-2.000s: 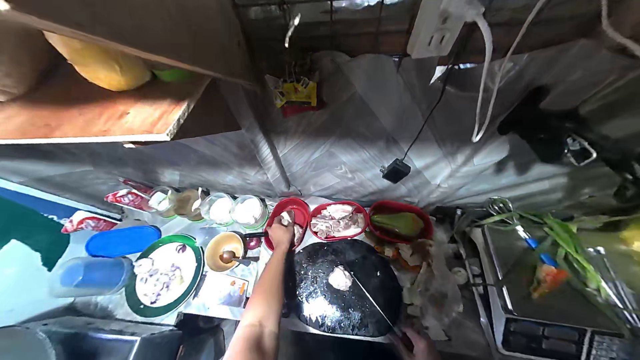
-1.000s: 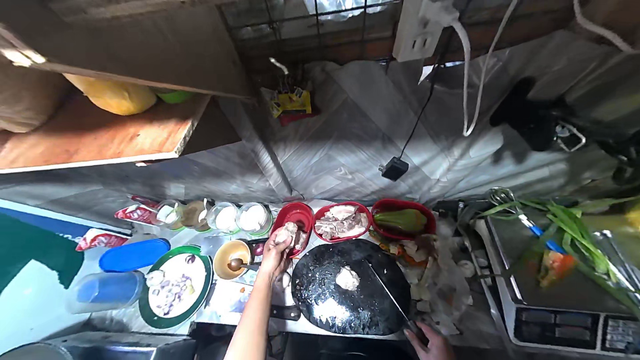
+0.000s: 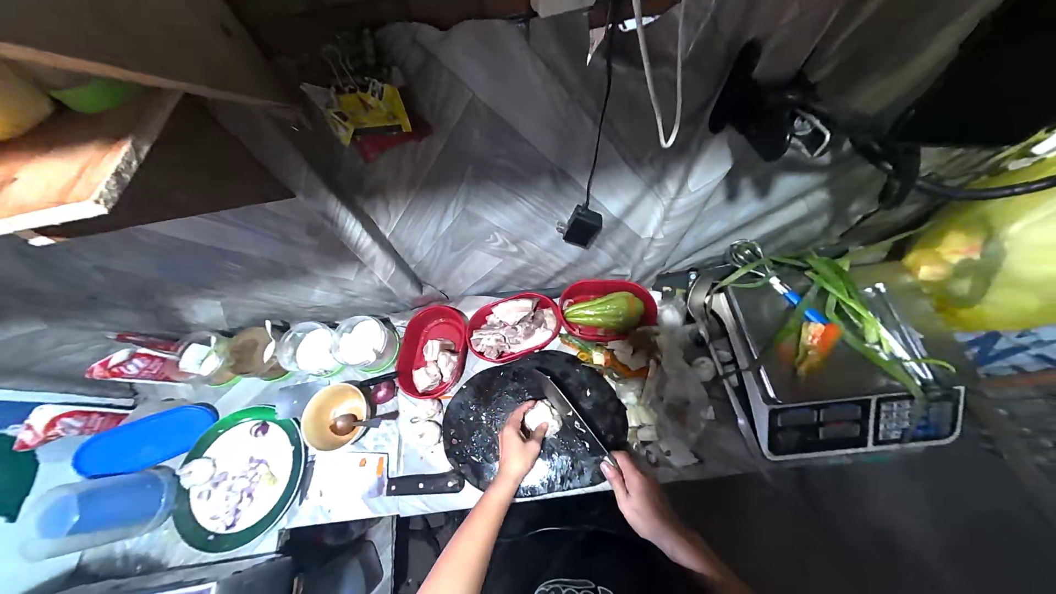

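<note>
My left hand [image 3: 521,445] holds a pale piece of raw meat [image 3: 543,418] down on a round black cutting board [image 3: 487,412]. In my right hand [image 3: 631,487] is the handle of a kitchen knife [image 3: 577,421], its blade lying slantwise over the board, just right of the meat. Behind the board are a red tray with pale meat pieces [image 3: 433,363], a red tray of sliced meat [image 3: 513,327] and a red tray holding a green chayote-like vegetable [image 3: 606,312]. A second knife with a black handle [image 3: 425,483] rests at the board's left edge.
Left of the board are a bowl with a spoon [image 3: 334,417], a green-rimmed plate of chopped onion [image 3: 239,478], garlic bulbs [image 3: 426,432] and several jars [image 3: 313,348]. Peelings and a plastic bag [image 3: 681,396] lie at the right, beside a digital scale [image 3: 858,425] bearing greens and a whisk.
My left hand has moved from the left red tray to the meat on the board. My right hand and the knife have come closer to that meat. The view has shifted.
</note>
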